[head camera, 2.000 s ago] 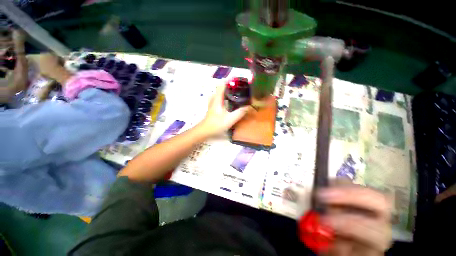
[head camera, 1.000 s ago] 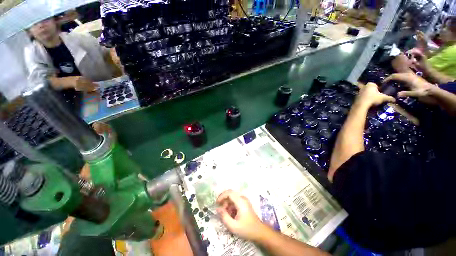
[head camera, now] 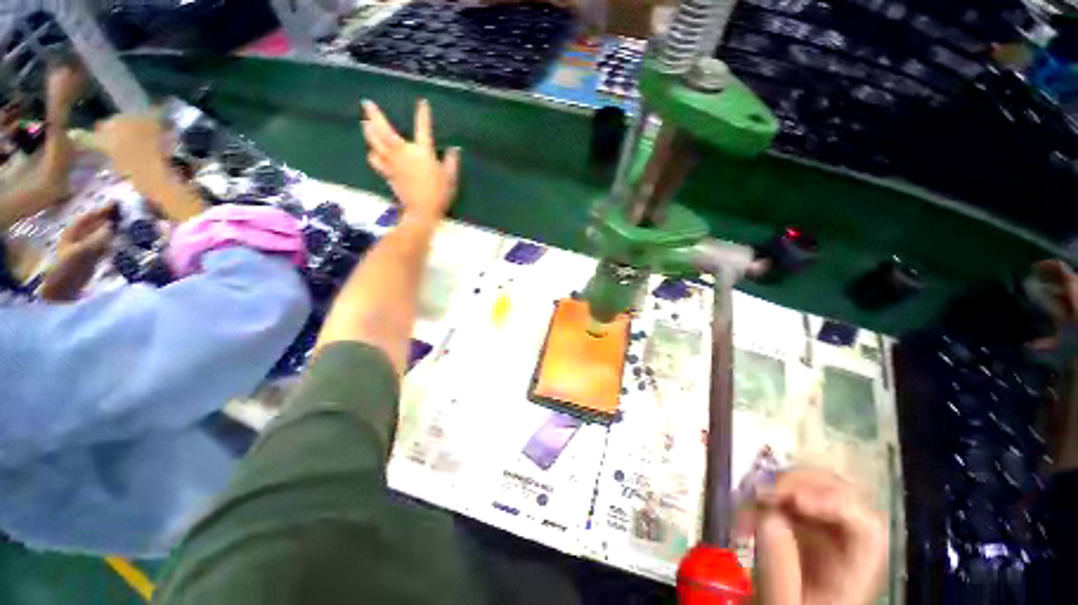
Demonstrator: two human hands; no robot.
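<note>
The green hand press (head camera: 644, 236) stands over the orange pad (head camera: 582, 360), which has nothing on it. My left hand (head camera: 411, 166) reaches forward over the green conveyor belt (head camera: 520, 166), fingers spread and empty. The press lever (head camera: 721, 414) hangs towards me, its red ball knob (head camera: 713, 577) at the bottom edge. My right hand (head camera: 822, 532) is blurred, fingers curled, just right of the lever above the knob; whether it touches the lever is unclear. Black cylinders stand on the belt: one behind the press (head camera: 609, 132), one with a red spot (head camera: 790, 251) and another (head camera: 887, 284) to the right.
Printed paper (head camera: 473, 443) covers the bench. A neighbour's blue sleeve (head camera: 154, 366) and pink cuff (head camera: 236, 240) are close at left, beside dark round parts (head camera: 337, 242). A dark tray (head camera: 987, 437) and another person's hand (head camera: 1052, 305) are at right. Black trays (head camera: 898, 95) lie beyond the belt.
The view has swung back left from the right-hand neighbour. My left hand, holding a black cylinder by the pad two seconds ago, is now empty over the belt. My right hand has moved from over the paper to beside the lever.
</note>
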